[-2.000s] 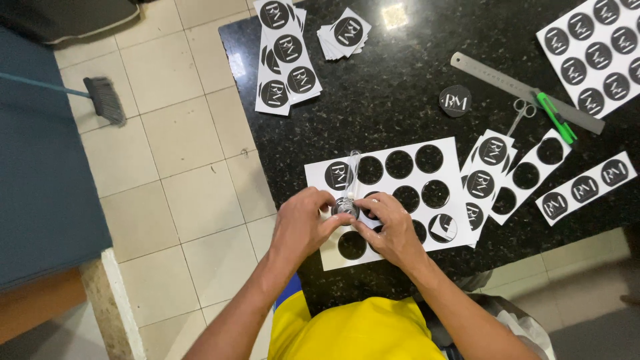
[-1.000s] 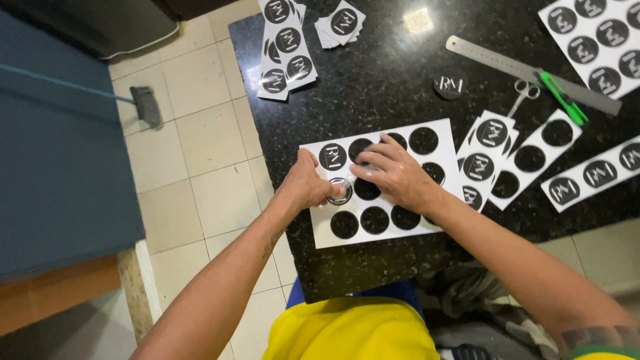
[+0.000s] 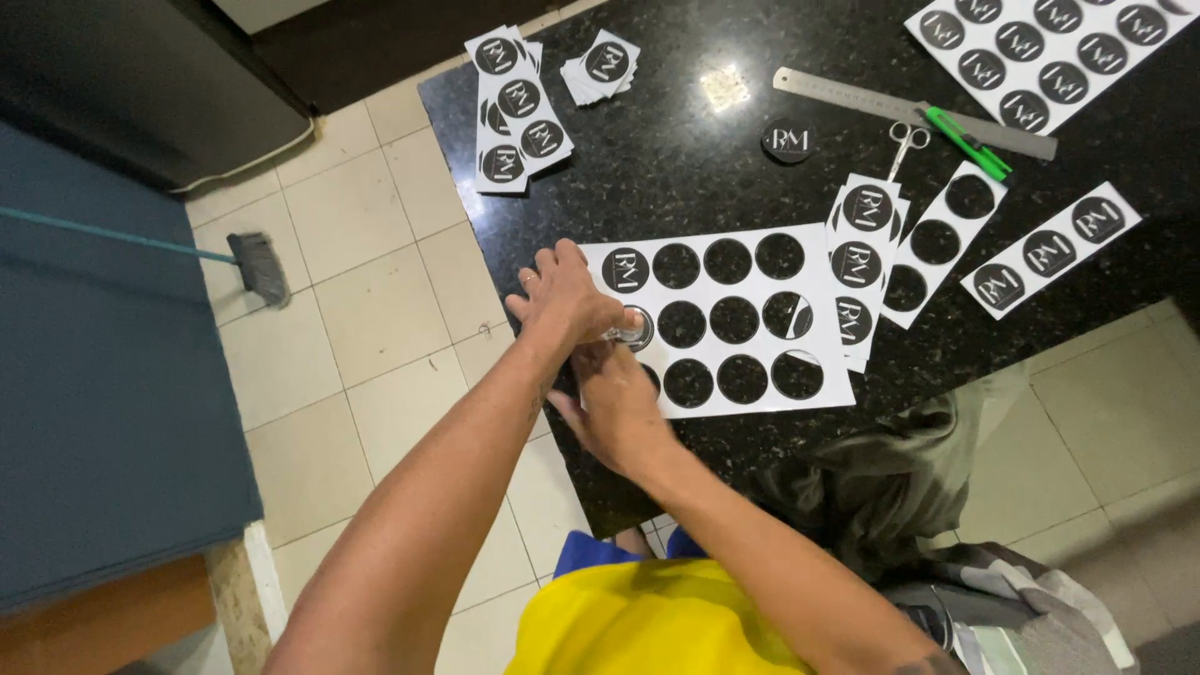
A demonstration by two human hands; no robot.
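A white sheet with round holes and black round printed labels point(image 3: 764, 403) lies near the granite counter's left corner. My left hand point(image 3: 567, 300) is over the sheet's left edge, its thumb on a small clear round tool point(image 3: 637, 328) set on a circle in the middle row. How firmly the fingers hold the tool is hidden. Below and partly under it, my right hand point(image 3: 614, 403) is blurred and touches the sheet's lower left; its fingertips are hidden. One printed circle point(image 3: 625, 271) remains in the sheet's upper left corner.
Label strips point(image 3: 855, 267), a holed strip point(image 3: 934, 242), scissors point(image 3: 905, 150), a green utility knife point(image 3: 966, 142) and a steel ruler point(image 3: 844, 94) lie to the right. Stacked label strips point(image 3: 520, 122) and cut labels point(image 3: 600, 70) lie at the back left. A broom point(image 3: 258, 270) is on the floor.
My right hand has moved from the middle of the sheet down and left, to just below my left hand. My left thumb stays at the clear tool.
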